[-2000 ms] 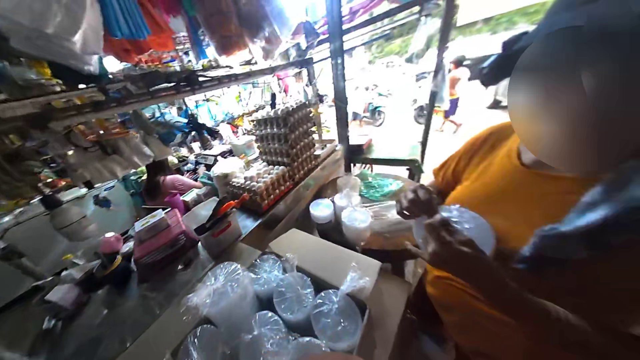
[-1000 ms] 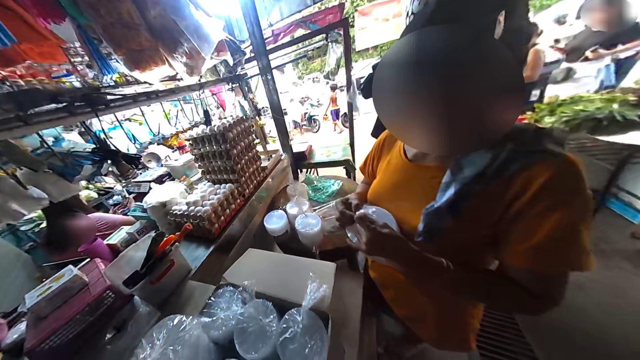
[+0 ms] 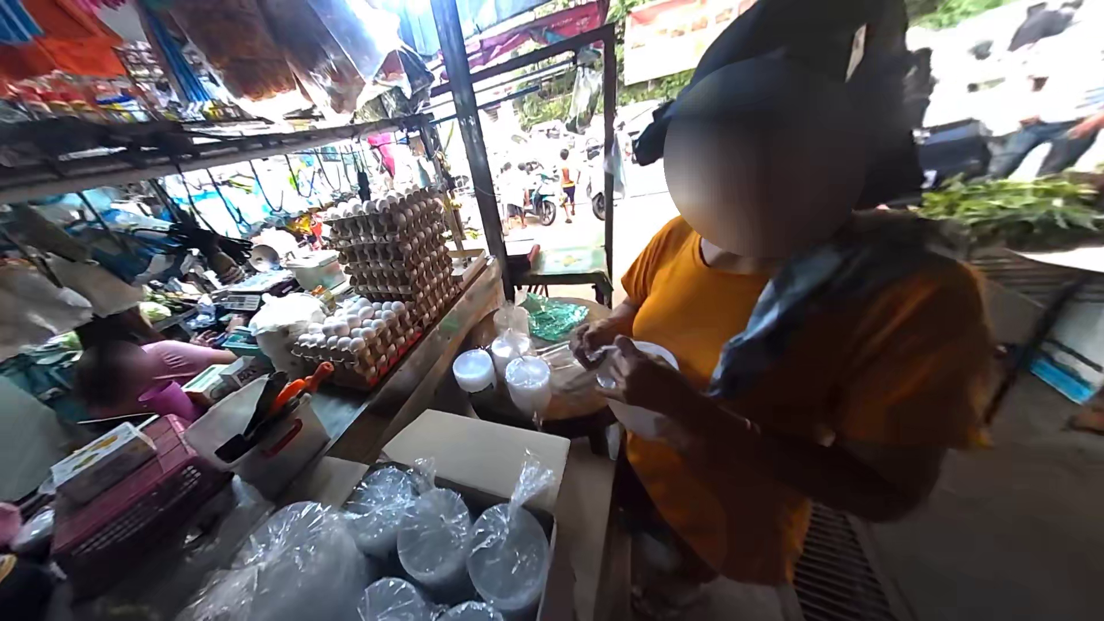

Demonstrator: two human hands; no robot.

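Neither my left hand nor my right hand is in view. Below me, an open cardboard box holds several round containers wrapped in knotted clear plastic, one of them a wrapped container at its right side. Beyond the box, a wrapped white container and a white-topped container stand on a round wooden table, near a green plastic bag. A person in an orange shirt holds a pale round container wrapped in plastic, both hands at its top.
Stacked egg trays stand on the wooden counter at left. Nearer are a white bin with orange-handled tools and a maroon plastic basket. Another person in pink is at far left. A metal post rises behind the counter.
The view has swung to the right, showing more of the person in orange and the leafy greens behind. That person's hands stay at the wrapped container.
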